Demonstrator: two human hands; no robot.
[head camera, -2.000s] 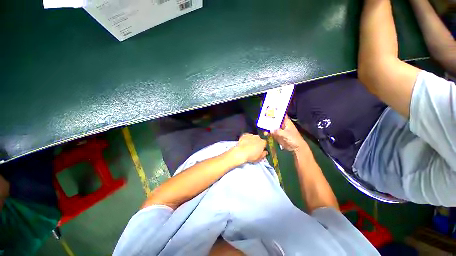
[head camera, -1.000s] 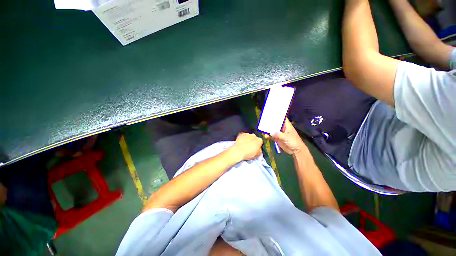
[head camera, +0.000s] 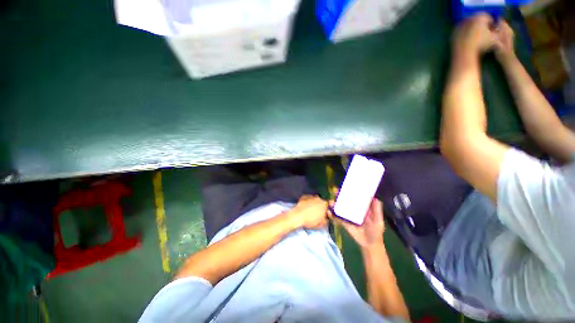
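Note:
A smartphone (head camera: 359, 189) with a bright white screen is in my right hand (head camera: 367, 226), below the table's front edge. My left hand (head camera: 311, 212) rests at my waist, just left of the phone. Its fingers look curled, and whether they hold anything cannot be told. A white retail box (head camera: 230, 54) with small dark print stands on the green table (head camera: 252, 120). Its white flaps stand out at the top, and the frame's top edge cuts it off.
A blue-and-white box (head camera: 367, 17) is at the top edge, right of the white box. A person's arms (head camera: 470, 107) reach over the table at the right, hands at a blue item (head camera: 482, 7). A red stool (head camera: 89, 227) is on the floor at the left.
The view has tilted up, so the table and white box show more. The blue-and-white box has come into view. The other person's hands now show. The phone stays in my right hand.

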